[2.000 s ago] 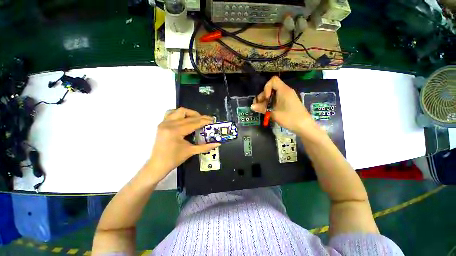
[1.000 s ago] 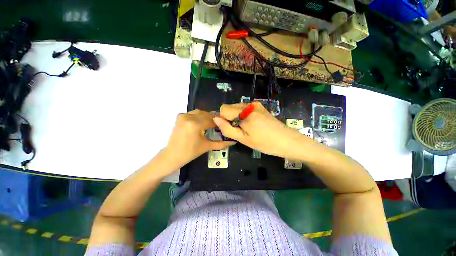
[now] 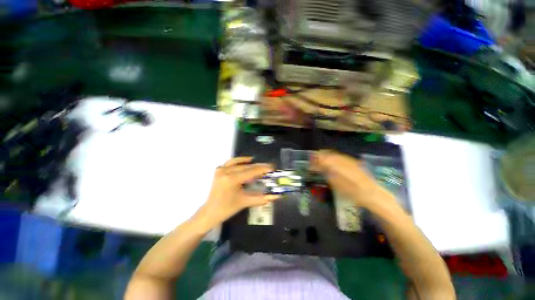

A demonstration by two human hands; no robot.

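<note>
The frame is blurred. My left hand (image 3: 237,186) holds an open-case power adapter (image 3: 283,182) by its left end, with the board side up, above the black test fixture board (image 3: 276,239). My right hand (image 3: 343,173) is just right of the adapter, fingers closed on a dark pen-sized tool with a red end (image 3: 320,193), largely hidden by the hand and blur. One cream socket strip (image 3: 261,214) is below the left hand, another (image 3: 348,218) below the right hand. A green jack board (image 3: 388,174) lies at the right of the panel.
Grey instruments (image 3: 328,70) stand behind on a wooden shelf (image 3: 375,105) with a red-sleeved lead (image 3: 276,92). Tangled black adapters (image 3: 35,137) lie at far left, one adapter (image 3: 132,116) apart on the white sheet (image 3: 158,170). A fan (image 3: 521,170) is at right.
The camera view has shifted. My right hand has moved right, away from the adapter, and the tool's red end now points down. My left hand still holds the adapter, whose board shows again.
</note>
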